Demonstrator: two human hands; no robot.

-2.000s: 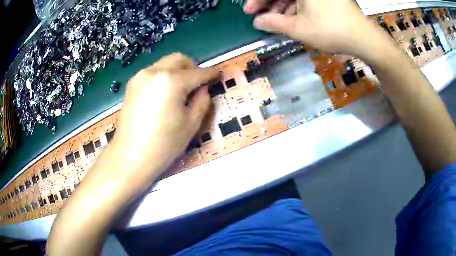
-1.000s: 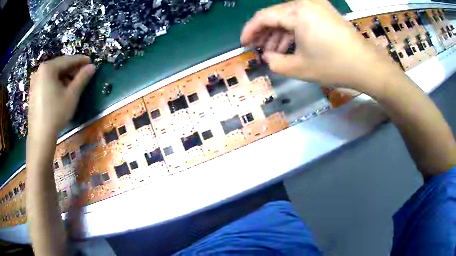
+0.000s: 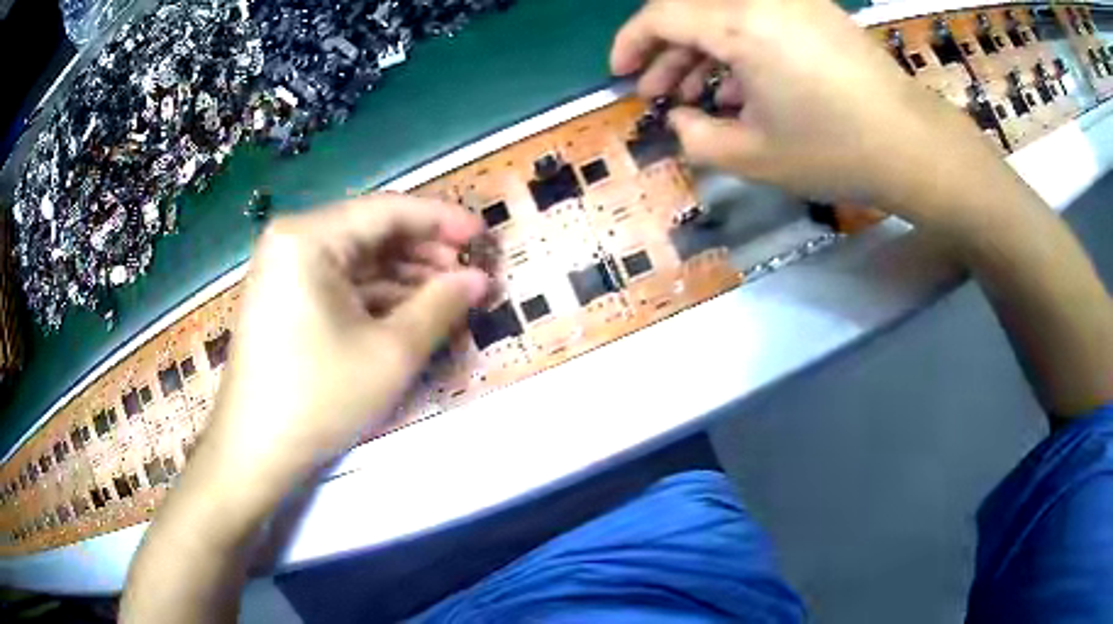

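Note:
An orange-brown circuit board panel (image 3: 574,232) with dark square openings lies on the line in front of me. My left hand (image 3: 366,280) is over the panel and pinches a small dark component (image 3: 480,254) between thumb and fingers. My right hand (image 3: 781,104) is above the panel's far right end, fingers curled around small dark components (image 3: 718,88). A dark component (image 3: 549,163) stands at an opening in the upper row. Another small part (image 3: 690,216) is at the panel's right edge.
A heap of loose black and silver parts (image 3: 159,146) lies on the green bench (image 3: 488,85) behind the line. A single part (image 3: 258,204) lies apart from it. A white rail (image 3: 513,427) runs nearest my body. More populated boards (image 3: 1001,73) lie at the right.
My left hand went left to the edge of the parts heap, then came back over the panel with a component. The panel has shifted slightly right. My right hand stays near the same place.

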